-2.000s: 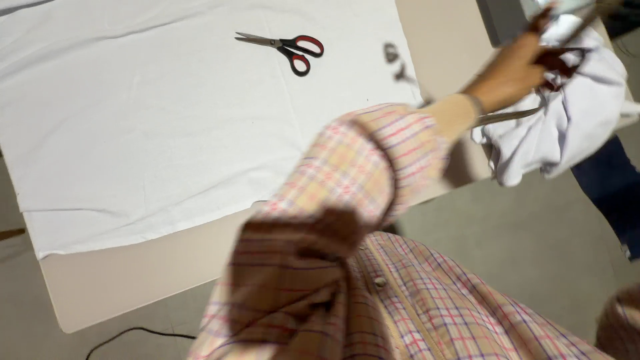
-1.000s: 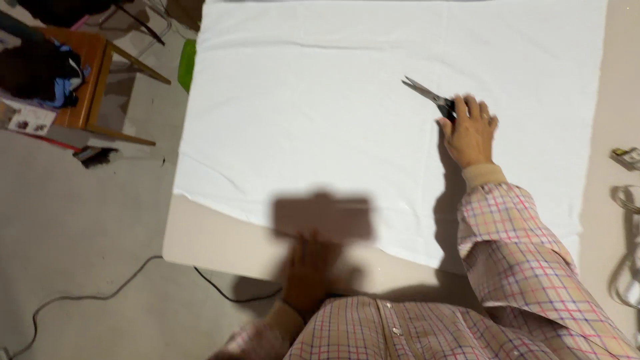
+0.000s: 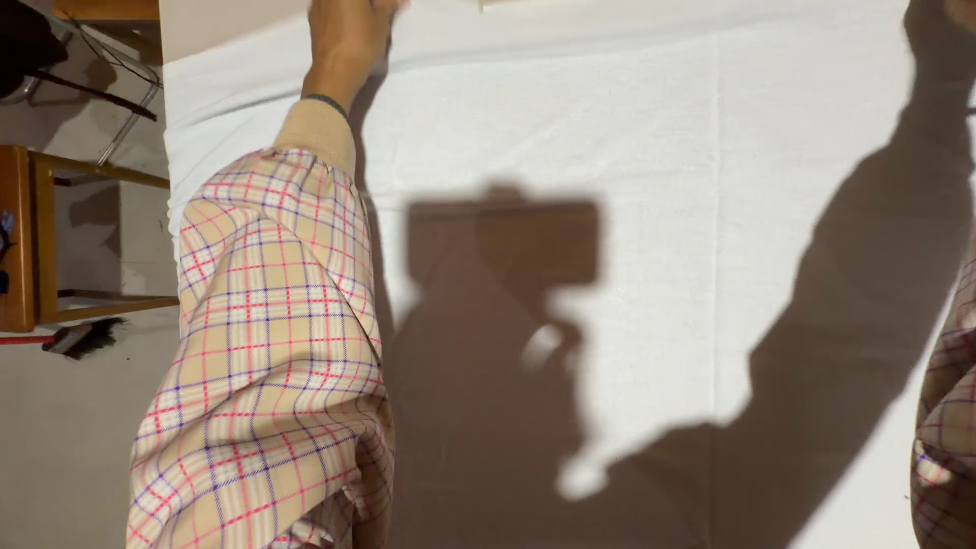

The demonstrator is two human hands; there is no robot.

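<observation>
A white cloth lies spread over the table, with soft creases and a bunched fold at its far left. At the top edge of the view, my left hand reaches to the far part of the cloth; its fingertips are cut off, so what they touch is hidden. Only a sliver of my right hand shows in the top right corner, and its grip cannot be seen. Shadows of my head and arm fall across the cloth. No scissors show in this view.
The pale tabletop shows beyond the cloth at the upper left. On the floor to the left are a wooden stool, a metal-legged chair and a brush with dark bristles. A thin pale edge shows at the top.
My left hand has gone from the table's near edge to the far part of the cloth. My right hand, on the scissors a second ago, is now at the far right. The view has shifted greatly.
</observation>
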